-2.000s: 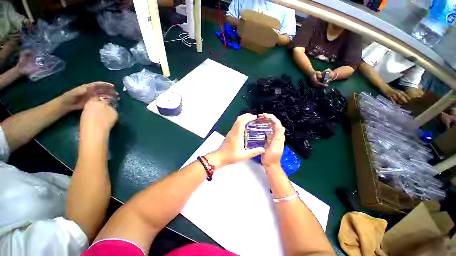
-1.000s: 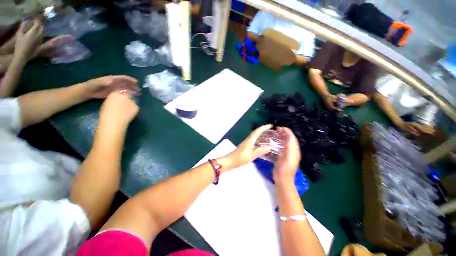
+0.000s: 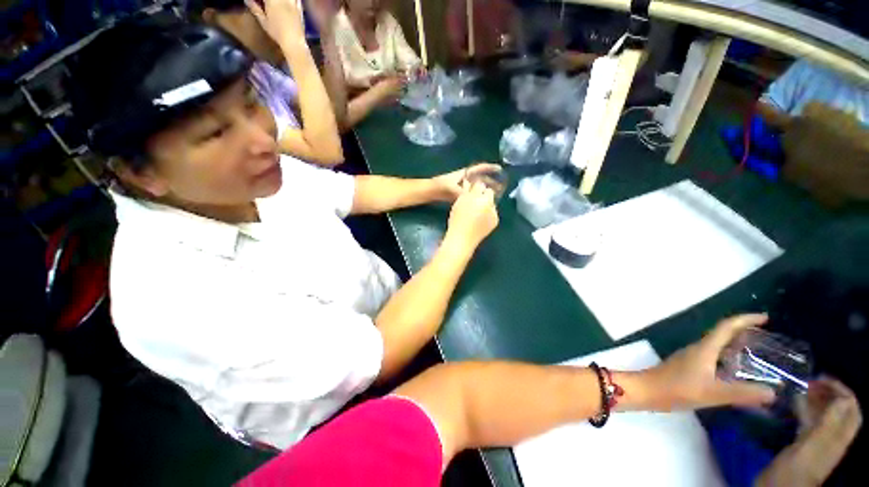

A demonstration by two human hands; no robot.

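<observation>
A clear plastic cover (image 3: 765, 361) with shiny reflections is between my two hands above the near white sheet (image 3: 624, 438), at the lower right. My left hand (image 3: 710, 371) holds its left side, thumb along the top. My right hand (image 3: 827, 418) is at its lower right side, slightly blurred, near the picture's edge. The palm of my left hand is partly hidden behind the cover. A blue cloth (image 3: 748, 447) lies below the hands, in shadow.
A seated person in white (image 3: 248, 304) at my left works on a clear round part (image 3: 486, 177). A round dark-sided device (image 3: 572, 249) sits on the far white sheet (image 3: 681, 252). Crumpled plastic bags (image 3: 548, 200) lie near the shelf leg (image 3: 610, 124). A brown carton (image 3: 824, 152) is at the upper right.
The view has swung left, so my hands now appear farther right and the neighbour's head and body show. The adapter heap is now mostly dark at the right edge. The cover is still held.
</observation>
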